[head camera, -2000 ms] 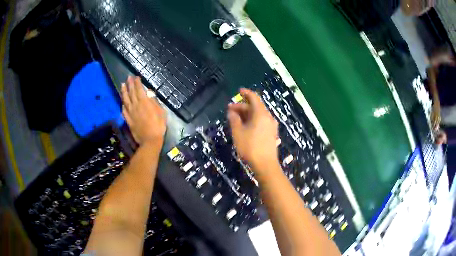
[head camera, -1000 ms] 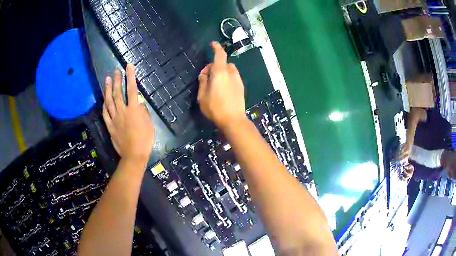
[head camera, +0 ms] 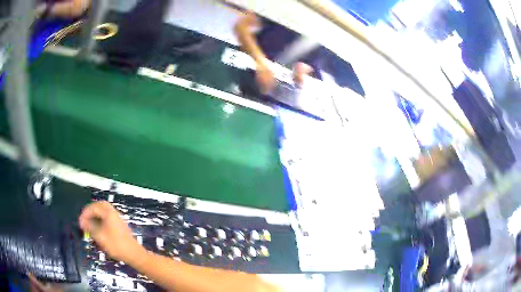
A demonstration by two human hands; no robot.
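Observation:
My right hand (head camera: 111, 231) is over the left end of the circuit board assemblies (head camera: 217, 242), fingers curled. A small dark spot shows between the fingers, too blurred to tell whether it is held. My left hand (head camera: 41, 284) is mostly cut off by the bottom edge at the lower left, beside the black pad sheet (head camera: 37, 254). The board assemblies lie in rows of silver-white blocks with yellow ends. The stacked white panels (head camera: 334, 211) lie to the right, glaring white.
The green conveyor (head camera: 165, 145) runs beyond the boards. A round silver-white item (head camera: 41, 187) lies at left. Another person's hands (head camera: 265, 77) are across the conveyor. A blue object (head camera: 410, 268) is at the lower right. A pale surface (head camera: 297, 282) shows at the bottom.
The view has swung right, bringing the panel stack into view and the stool out. My right hand has moved from the pad sheet to the boards. My left hand is now mostly out of frame.

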